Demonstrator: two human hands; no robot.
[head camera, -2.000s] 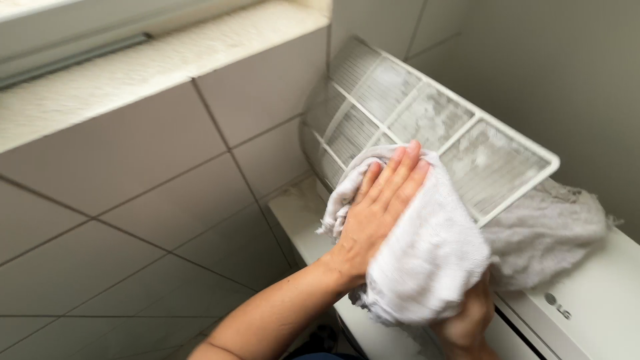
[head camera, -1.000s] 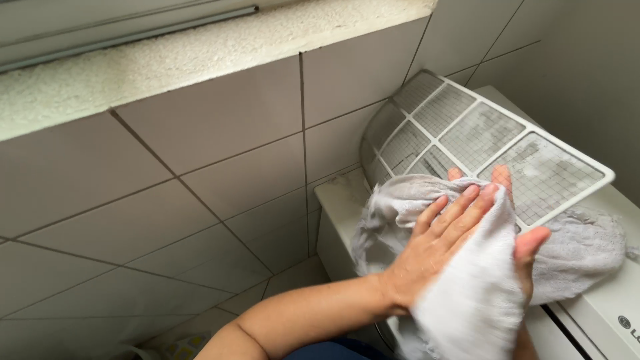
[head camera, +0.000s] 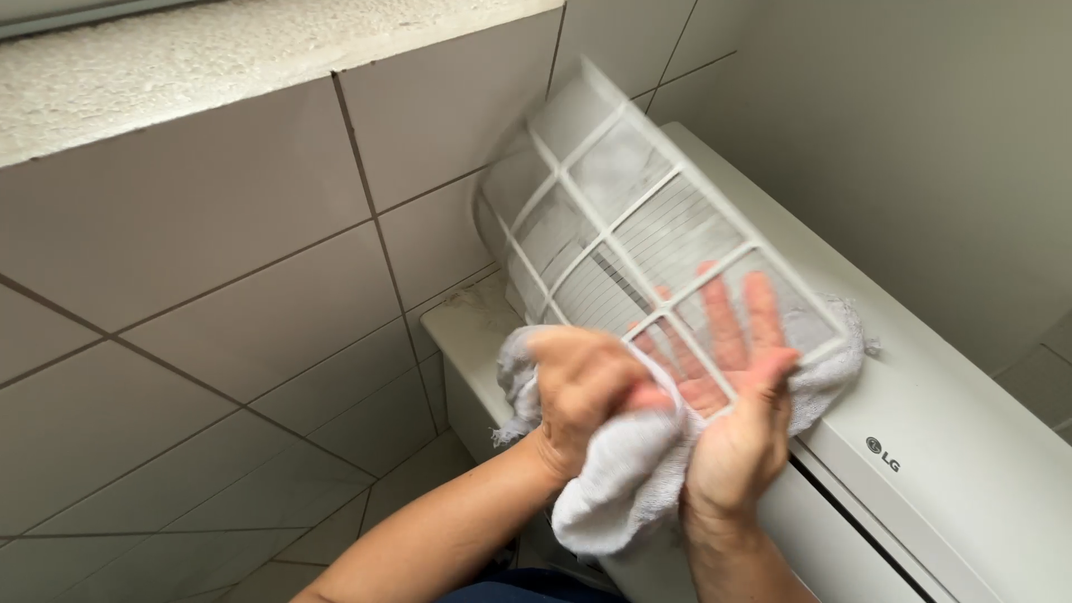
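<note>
A curved mesh air filter (head camera: 645, 218) with a white plastic grid frame stands tilted above the air conditioner. My right hand (head camera: 741, 385) is behind its lower end, palm up, with the fingers spread and seen through the mesh, the thumb at the frame's edge. My left hand (head camera: 586, 381), blurred, is closed on a white cloth (head camera: 624, 477) at the filter's lower edge. The cloth hangs down between my wrists. A second bunched part of cloth (head camera: 825, 368) lies on the unit behind the filter; whether it is a separate cloth I cannot tell.
The white LG air conditioner (head camera: 946, 402) runs diagonally at the right, beside a plain wall (head camera: 879, 109). A tiled wall (head camera: 234, 243) fills the left, beneath a rough window sill (head camera: 209, 75). Floor tiles (head camera: 335, 528) show low down.
My left hand was flat on the cloth against the filter and is now bunched around it. More of the mesh shows, and the right hand's fingers now appear through it.
</note>
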